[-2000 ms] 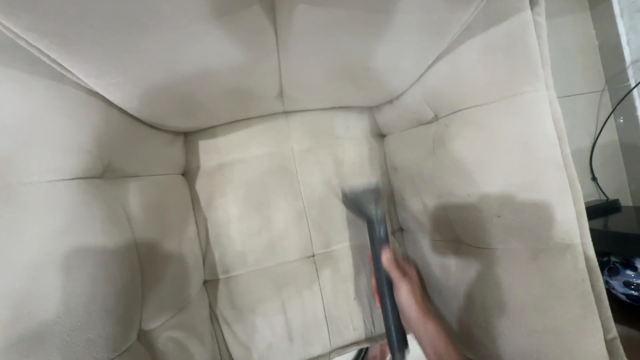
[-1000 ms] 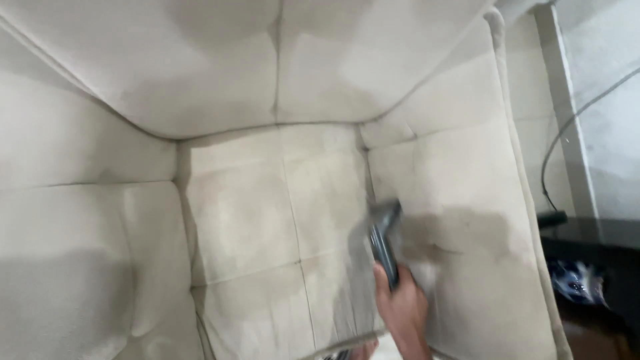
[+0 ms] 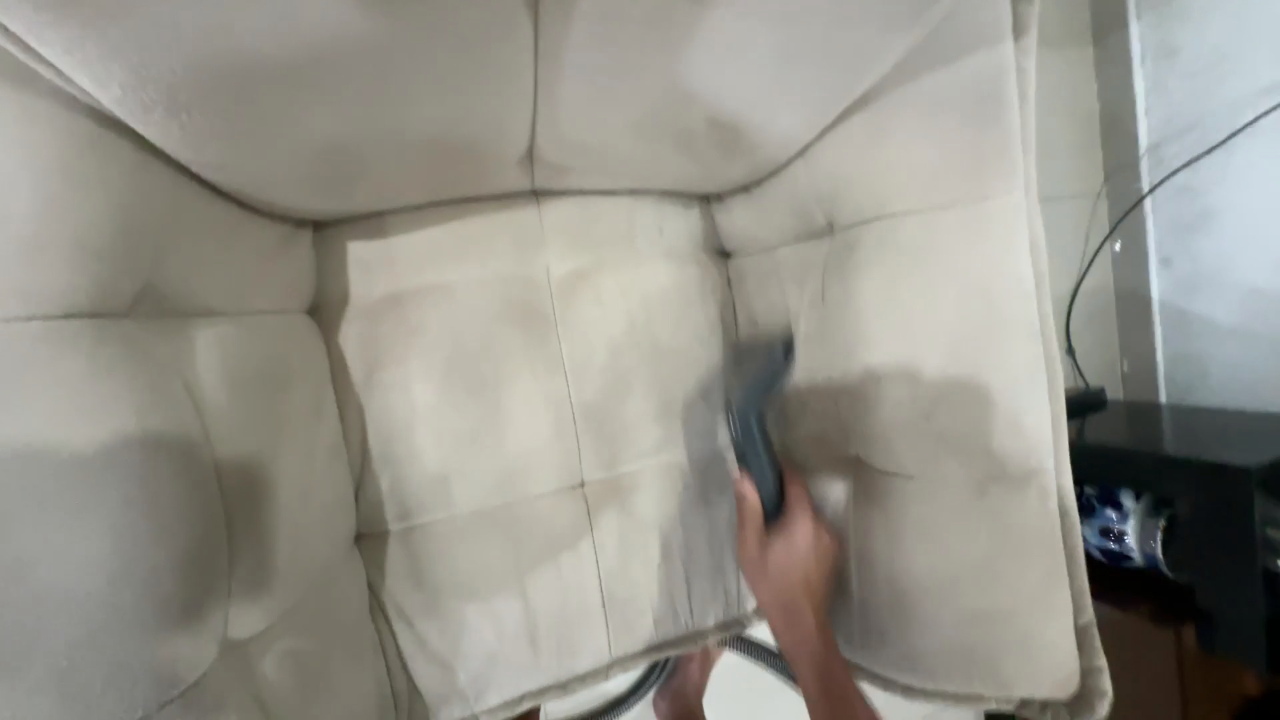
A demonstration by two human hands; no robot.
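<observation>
My right hand [image 3: 790, 550] is shut around the handle of a dark grey vacuum cleaner nozzle [image 3: 755, 440]. The blurred nozzle head is at the crease between the seat cushion [image 3: 460, 400] and the right inner armrest [image 3: 930, 300] of a beige tufted armchair. Darker patches and shadows lie on the fabric. A ribbed black hose [image 3: 640, 692] shows below the seat's front edge, beside a bare foot [image 3: 685, 685]. My left hand is out of view.
The padded backrest [image 3: 420, 100] rises behind the seat, and the left armrest [image 3: 110, 400] flanks it. On the far right are a dark shelf [image 3: 1180, 430], a blue-and-white patterned object [image 3: 1120, 525] and a thin black cable [image 3: 1130, 200].
Two seconds ago the nozzle was on the right part of the seat cushion; it has moved right to the armrest crease with my right hand still around it.
</observation>
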